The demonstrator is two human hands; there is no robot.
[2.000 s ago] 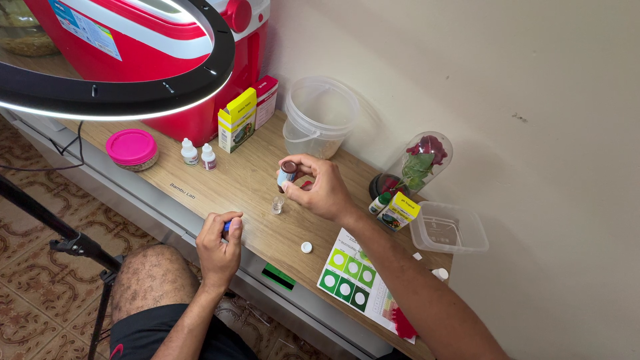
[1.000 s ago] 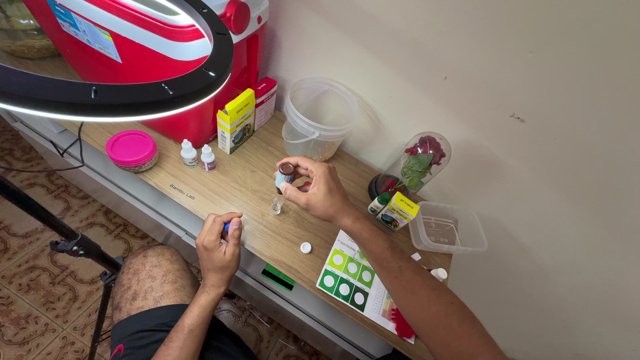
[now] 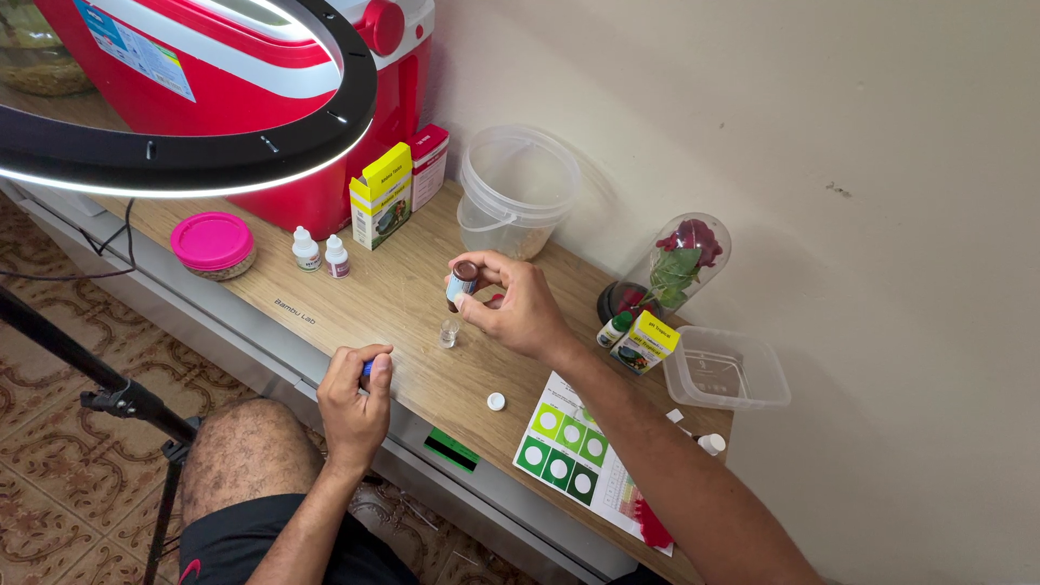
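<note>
My right hand (image 3: 516, 305) holds a small brown bottle (image 3: 462, 280) with a pale blue label, its base up and its neck down, above a small clear glass vial (image 3: 448, 331) standing on the wooden tabletop (image 3: 390, 309). Whether a drop is falling cannot be seen. Over the table's front edge, my left hand (image 3: 355, 398) is closed around a small blue cap (image 3: 368, 368), mostly hidden by the fingers. A white cap (image 3: 496, 400) lies on the wood nearby. Beside my right forearm is a colour chart (image 3: 561, 451) with green squares and white circles.
A ring light (image 3: 187, 154) overhangs the left side. Behind stand a red cooler (image 3: 268, 122), boxes (image 3: 380, 199), two white dropper bottles (image 3: 306, 250) and a pink-lidded tub (image 3: 213, 241). A clear bucket (image 3: 517, 191), rose dome (image 3: 682, 252), yellow box (image 3: 646, 341) and plastic container (image 3: 723, 370) line the wall side.
</note>
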